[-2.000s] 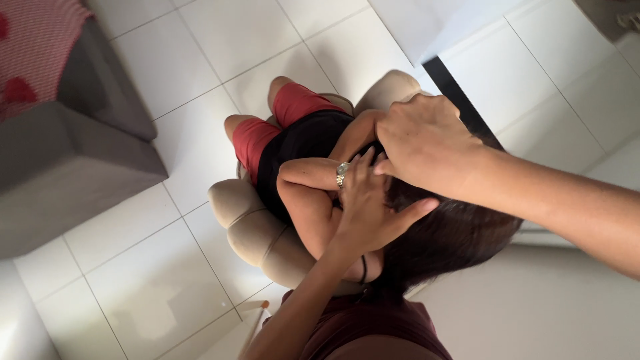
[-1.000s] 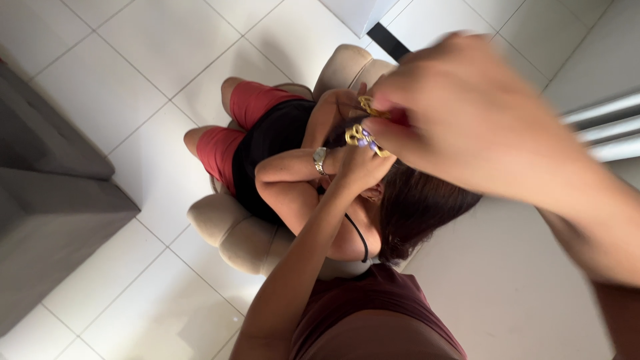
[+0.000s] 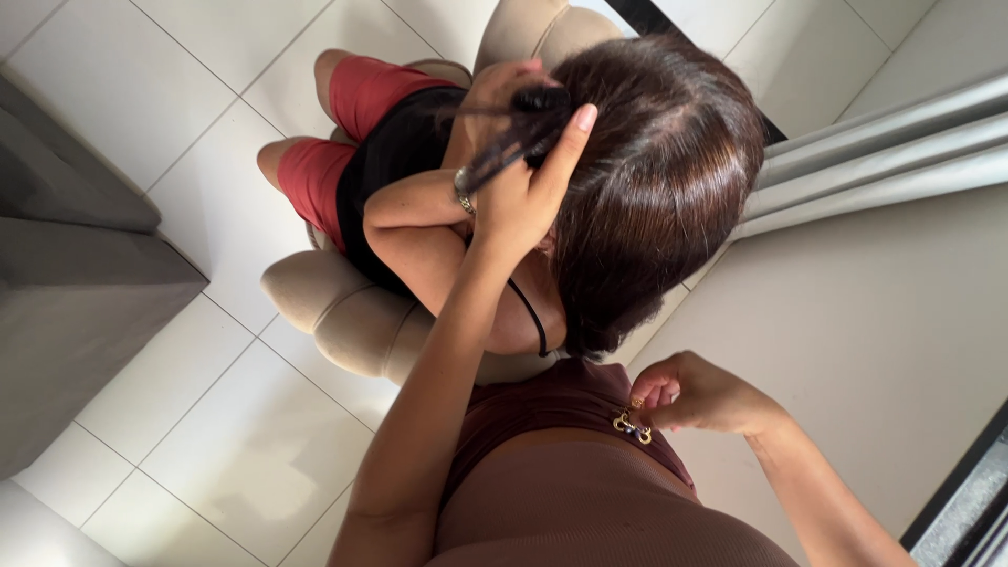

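Note:
A person with long dark hair (image 3: 669, 165) sits in front of me, in a black top (image 3: 386, 150) and red shorts (image 3: 315, 185), with a wristwatch (image 3: 463, 191) on one wrist. My left hand (image 3: 528, 185) is at the front of the head, its fingers around a gathered dark lock of hair (image 3: 543, 118). Lower right, beside my waist, my right hand (image 3: 685, 398) pinches a gold-coloured ornament with dark beads (image 3: 632, 428), which looks like a hair clip. The left fingertips are partly hidden by the hair.
The person sits on a beige padded chair (image 3: 354, 323) on white floor tiles (image 3: 260, 409). Grey upholstered furniture (image 3: 79, 315) stands at the left. A pale curtain (image 3: 882, 165) hangs at the right, and a pale surface (image 3: 827, 291) lies below it.
My right hand has moved from the front of the head down to my waist with the gold ornament, which showed at the hair one second ago. My left hand now has a lock of hair.

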